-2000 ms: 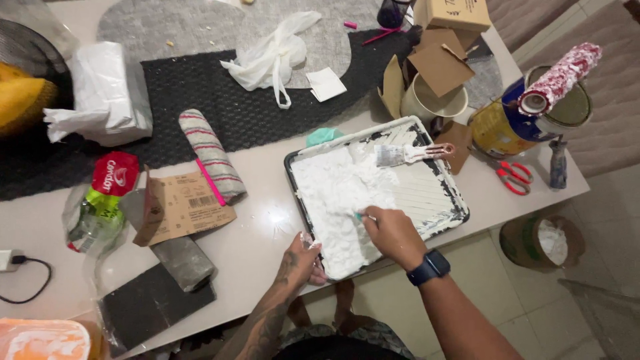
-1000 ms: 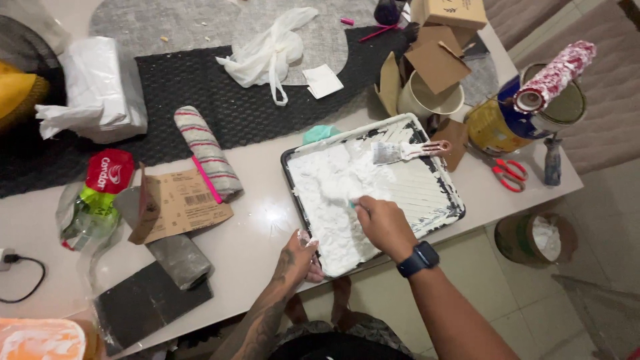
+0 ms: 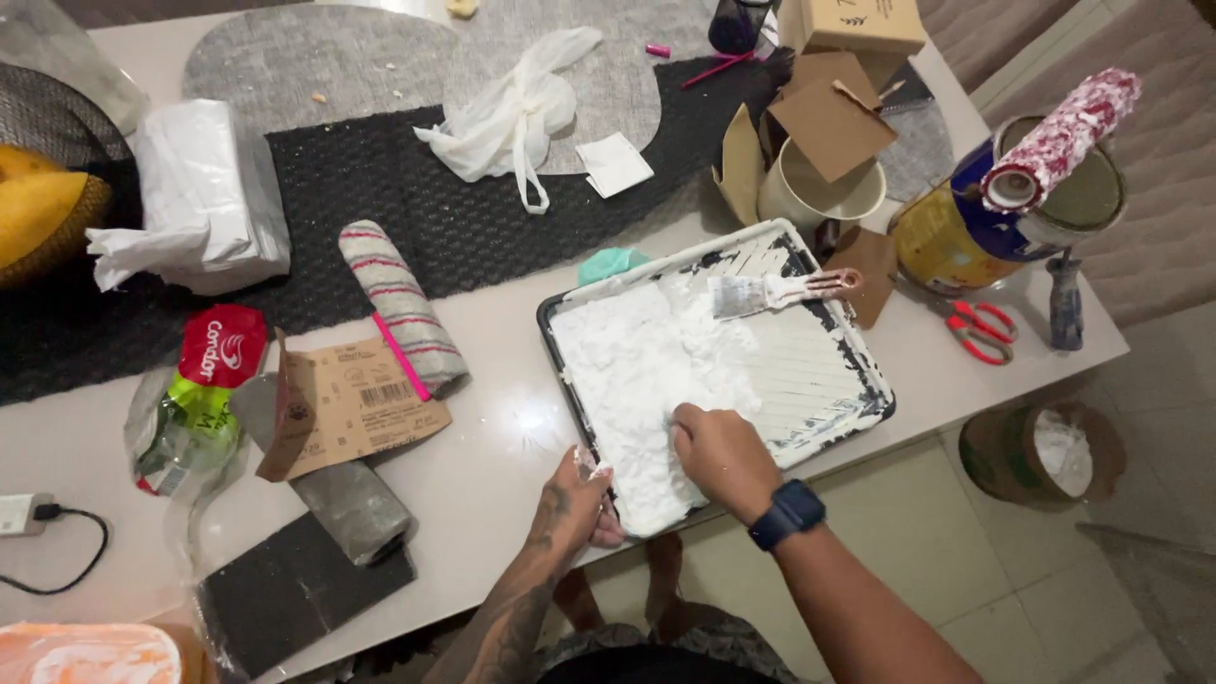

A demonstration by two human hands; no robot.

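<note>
A black paint tray point(image 3: 825, 423) lies tilted on the table near its front edge, spread with thick white paste point(image 3: 627, 380). My left hand point(image 3: 579, 503) grips the tray's lower left corner, its fingertips smeared white. Over the paste is my right hand point(image 3: 727, 461), a watch on its wrist, the fingers curled round a small tool that is mostly hidden. A paintbrush point(image 3: 750, 294) coated in white rests across the tray's upper part, its handle over the right rim. Behind the tray's far rim lies a turquoise piece point(image 3: 611, 265).
Red-handled scissors point(image 3: 983, 332) and a large can point(image 3: 950, 228) topped with a paint roller point(image 3: 1064, 142) stand right. Left are a striped roller cover point(image 3: 404, 309), opened cardboard packaging point(image 3: 356, 399) and black sandpaper point(image 3: 304, 594). A bucket point(image 3: 997, 461) is on the floor.
My right hand has moved over the paste toward the near side of the tray. My left hand stays at the tray's corner.
</note>
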